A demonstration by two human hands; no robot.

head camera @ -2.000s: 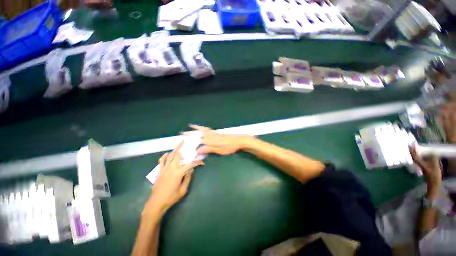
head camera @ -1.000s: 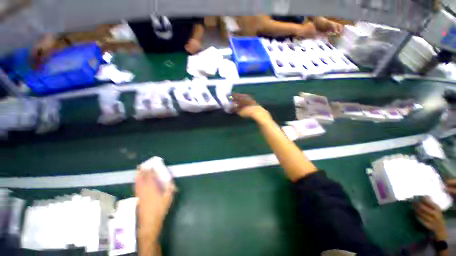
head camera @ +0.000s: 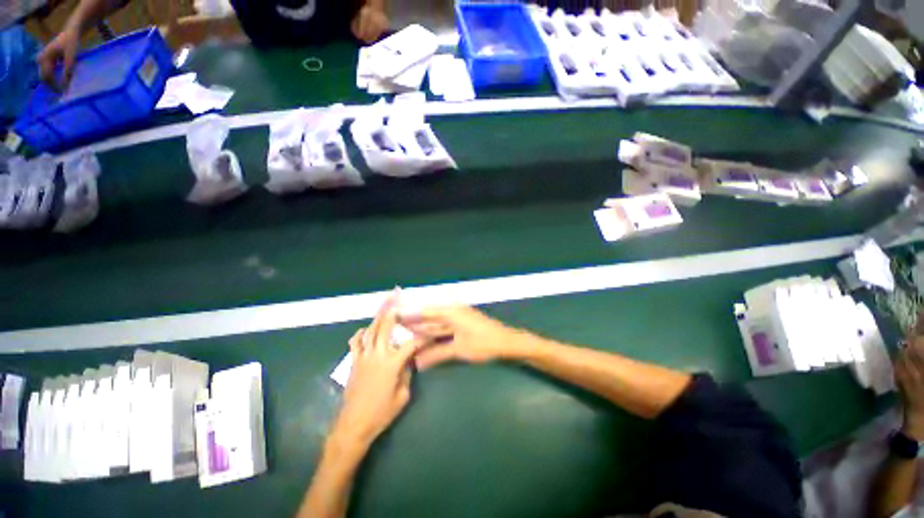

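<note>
A white unit box lies at the green worktop, mostly covered by my hands; only its near left corner and a bit between my fingers show. My left hand lies over the box from the near side, fingers forward. My right hand comes from the right, its fingers touching the box's far end. Whether a bagged product is in the box is hidden. Grouped cartons stand side by side at the left, with one purple-pictured carton at their right end.
Bagged products lie on the belt's far side. Cartons lie on the belt at the right. Beyond are a large blue bin, a small blue bin and a product tray. A neighbour's arm and grouped cartons are at right.
My right hand has come back from the bagged products to my left hand; the rightmost bagged product it reached is gone from the row. A carton now standing apart lies nearest on the belt.
</note>
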